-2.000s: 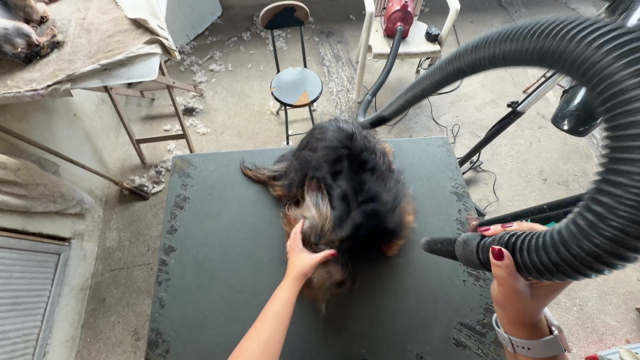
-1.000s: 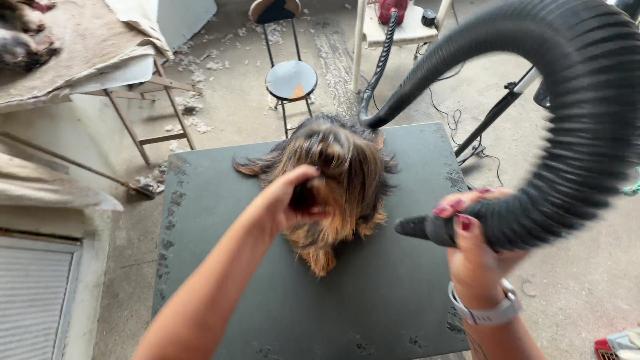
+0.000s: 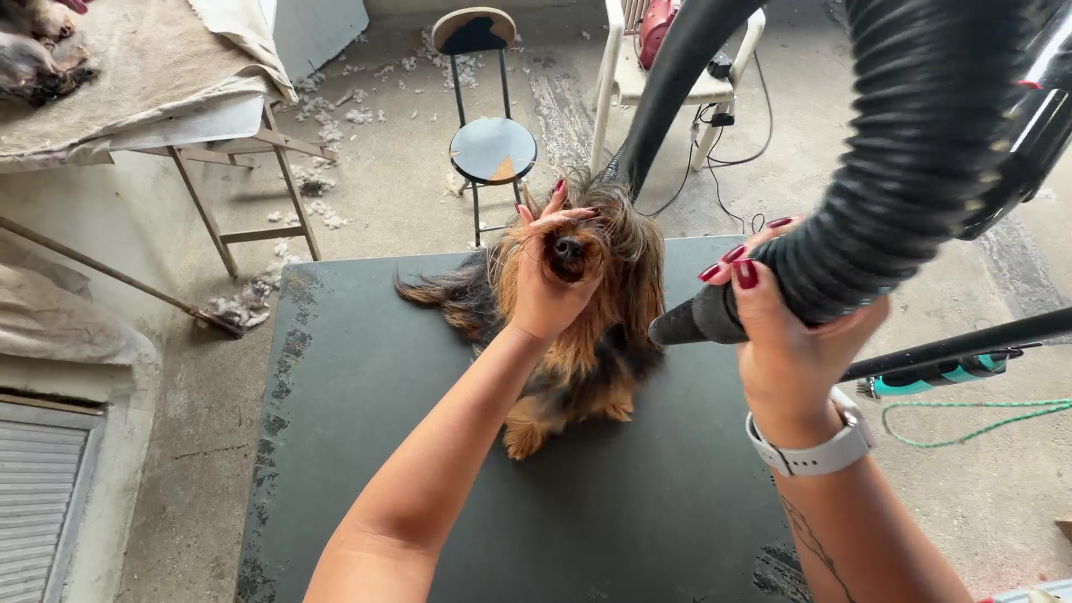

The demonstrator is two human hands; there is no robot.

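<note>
A small long-haired black and tan dog [image 3: 586, 352] sits on the dark grooming table [image 3: 368, 469], its face turned up towards me. My left hand [image 3: 553, 276] is closed around its muzzle, with fingers reaching up over the face; the nose shows between them. In my right hand [image 3: 787, 327] is the black nozzle [image 3: 695, 318] of a ribbed dryer hose [image 3: 888, 167]. The nozzle tip points left, close beside the hair at the dog's side on the right of the view. The hose arches up out of the frame.
Beyond the table stand a round-seated chair [image 3: 492, 151] and a white chair [image 3: 628, 88] bearing a red machine [image 3: 657, 33]. A cloth-covered table [image 3: 151, 75] with another animal [image 3: 42, 59] is at upper left. Teal clippers [image 3: 938, 374] hang at right; hair tufts litter the floor.
The dog, earlier with its head low, now sits with its face raised. My left hand has moved up with the muzzle. The nozzle is now nearer the dog's hair.
</note>
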